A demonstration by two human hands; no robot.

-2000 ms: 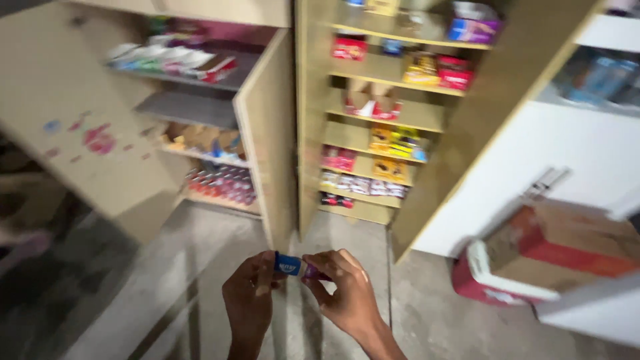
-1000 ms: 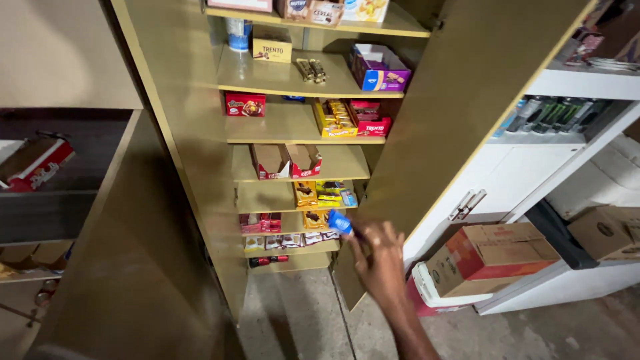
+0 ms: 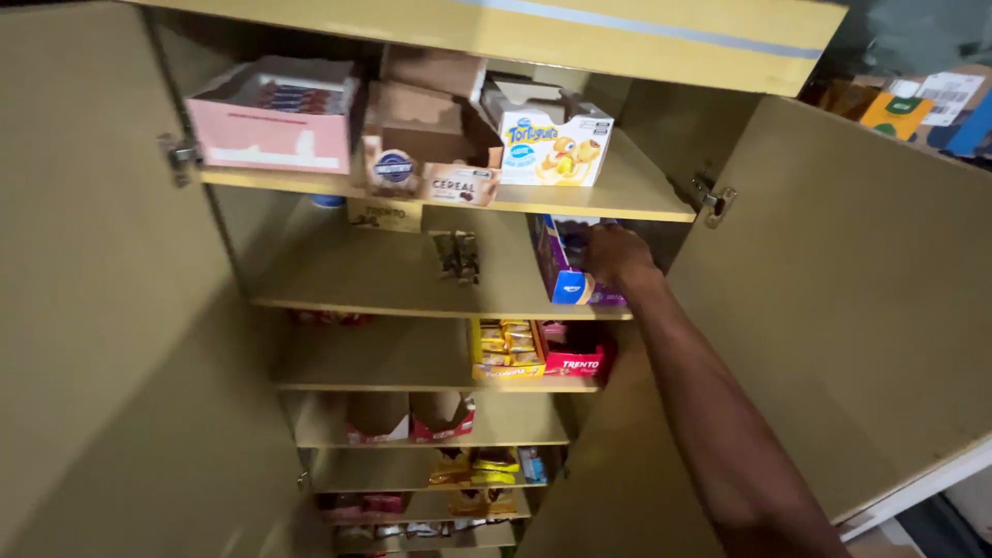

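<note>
My right hand reaches into a purple and blue cardboard display box at the right end of the second shelf. Its fingers are partly hidden inside the box, so whether they hold anything does not show. Left of that box lie a few dark-wrapped bars, and a cream Trento box stands farther left. My left hand is out of view.
Above, the top shelf holds a pink box, an opened brown cereal box and a white Tortuguita box. Open cabinet doors flank both sides. Lower shelves hold a yellow sweets box and a red Trento box.
The view has moved close to the cabinet. My right hand, holding a small blue packet one second ago, is now in the purple box. My left hand, seen two seconds ago, has left the view.
</note>
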